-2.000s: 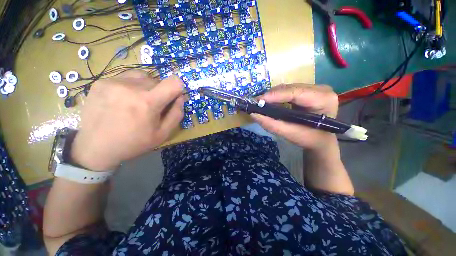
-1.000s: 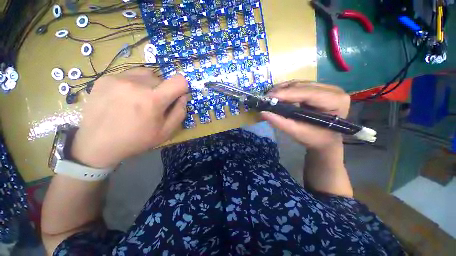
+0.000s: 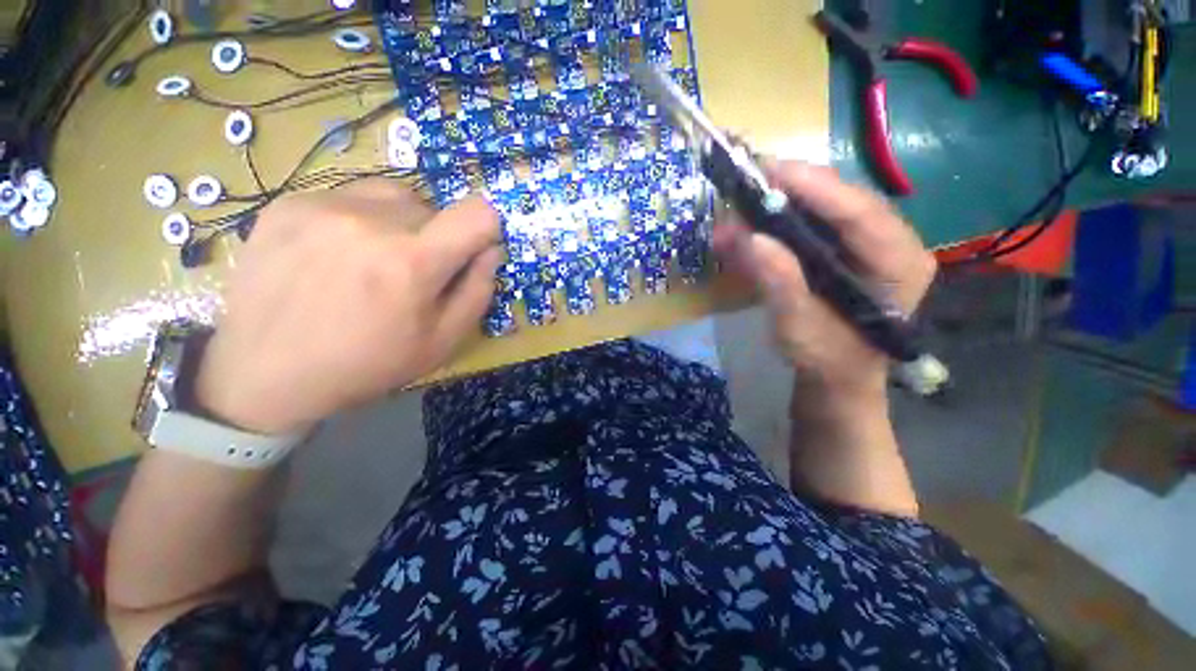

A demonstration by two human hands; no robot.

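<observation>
The blue PCB panel (image 3: 564, 144) lies on the tan-yellow board. My right hand (image 3: 839, 262) holds the soldering iron (image 3: 813, 249) like a pen at the panel's right edge. The iron's blurred metal front points up and left over the panel's upper right; contact cannot be told. My left hand (image 3: 361, 295) is at the panel's lower left, thumb and fingertips pinched together at its edge; what they pinch is hidden. Round white-ringed components (image 3: 238, 127) on dark lead wires (image 3: 315, 89) lie left of the panel, some wires running onto it.
Pliers with red handles (image 3: 881, 131) lie open on the green mat (image 3: 984, 171) at right. A black object with blue and yellow parts (image 3: 1082, 72) and black cables are at upper right. More white discs (image 3: 26, 197) and a dark wire bunch are at far left.
The iron has swung up and away from the spot beside my left fingertips, its tip now higher and further right. My left hand stays pinched; the panel has shifted slightly right.
</observation>
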